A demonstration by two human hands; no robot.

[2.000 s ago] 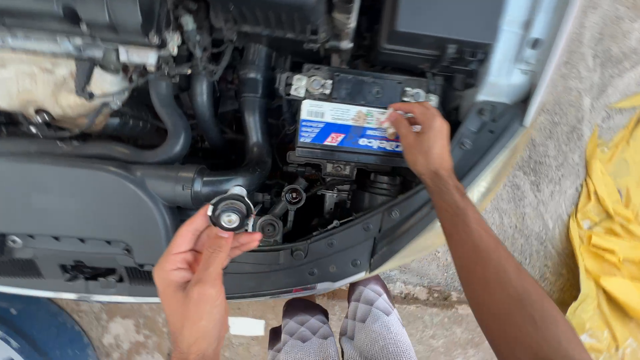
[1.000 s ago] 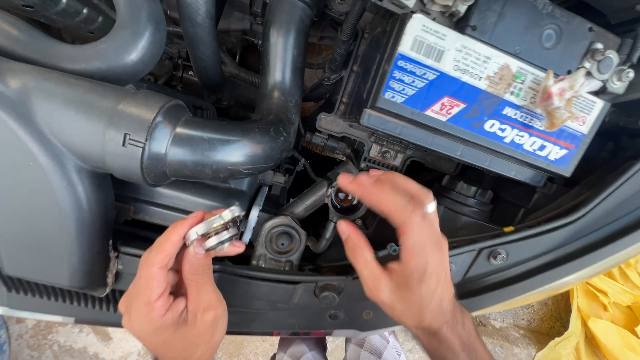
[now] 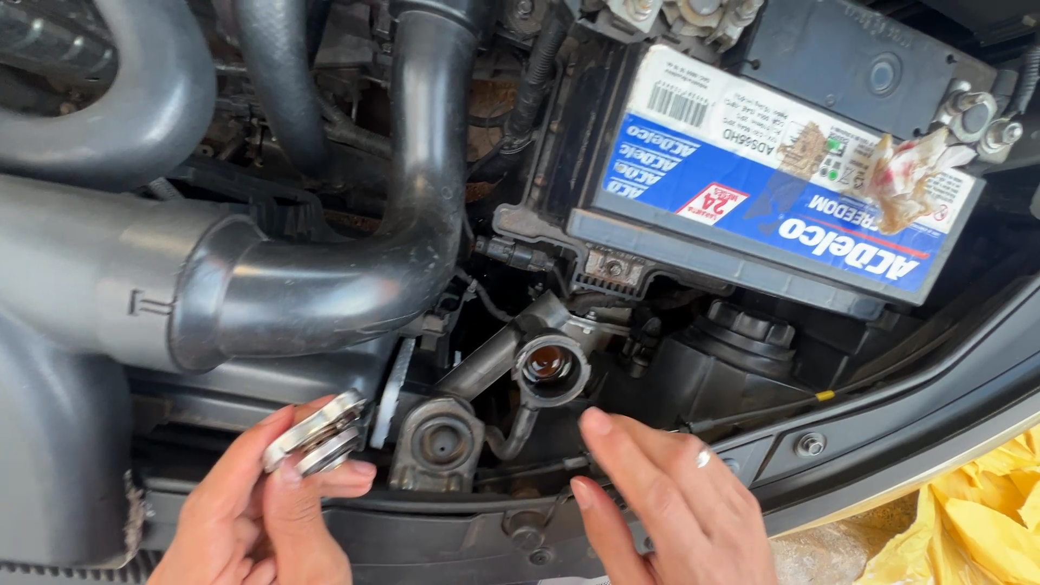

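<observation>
My left hand point(image 3: 268, 496) pinches a metal radiator cap point(image 3: 321, 435) between thumb and fingers, tilted on its edge, at the lower left. To its right lies the uncapped radiator filler neck point(image 3: 552, 368), with brownish liquid visible inside. My right hand point(image 3: 666, 496), wearing a ring, is just below and right of the neck; its thumb and fingers are apart and hold nothing. Between the hands, lower than the neck, sits a round rubber mount in a bracket point(image 3: 443, 443).
An ACDelco car battery point(image 3: 772, 187) fills the upper right, a crumpled stained tissue point(image 3: 914, 179) on it. A thick black intake pipe point(image 3: 341, 284) bends across the left. A dark ribbed cap point(image 3: 749, 333) is right of the neck. Yellow cloth point(image 3: 967, 520) lies beyond the car's front edge.
My right hand has gone from the battery to over the filler neck, then down and right, uncovering the opening. The cap in my left hand has turned from face-up to edge-on. The view has moved closer.
</observation>
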